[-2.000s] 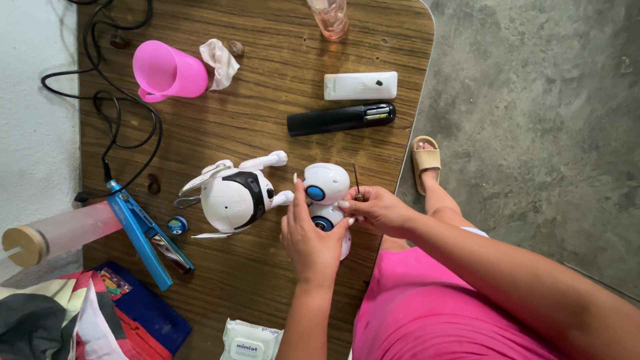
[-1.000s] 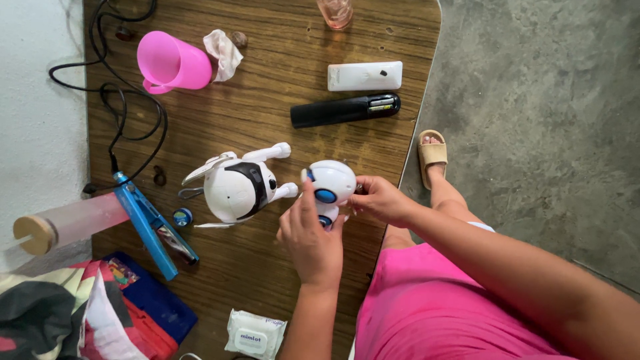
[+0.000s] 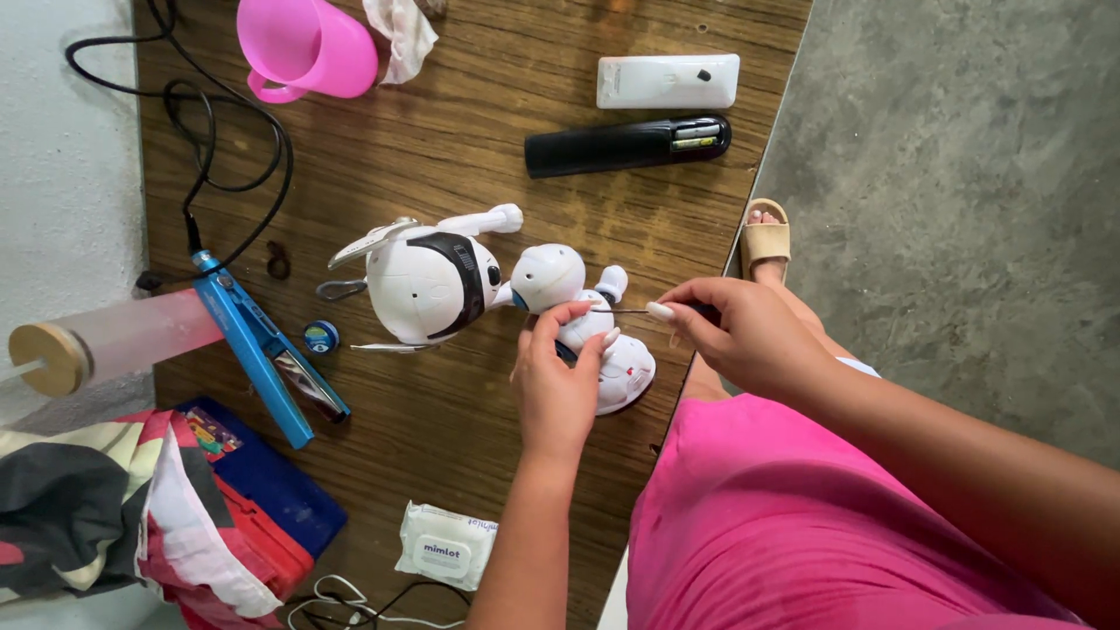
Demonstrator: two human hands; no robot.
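My left hand [image 3: 564,367] grips a small white toy robot [image 3: 549,276] with a round head, arms and a rounded base, its back turned up. In my right hand [image 3: 713,319] is a thin dark-shafted tool [image 3: 626,311], probably a screwdriver, with its tip at the toy's upper back. The tip itself is hard to make out beside my left fingers. Just left of the small toy, a larger white robot toy [image 3: 411,289] with a black band lies on the table.
Around the wooden table [image 3: 455,394] are a black remote control [image 3: 612,149] with exposed batteries, a white remote [image 3: 647,81], a pink mug [image 3: 319,52], a blue hair straightener [image 3: 249,346] with a black cord, a frosted tumbler [image 3: 131,337], a wipes pack [image 3: 446,547] and cloth [image 3: 87,499].
The small toy has been turned so its back shows instead of its blue-ringed parts. The thin tool in my right hand now reaches its back. The view has moved closer.
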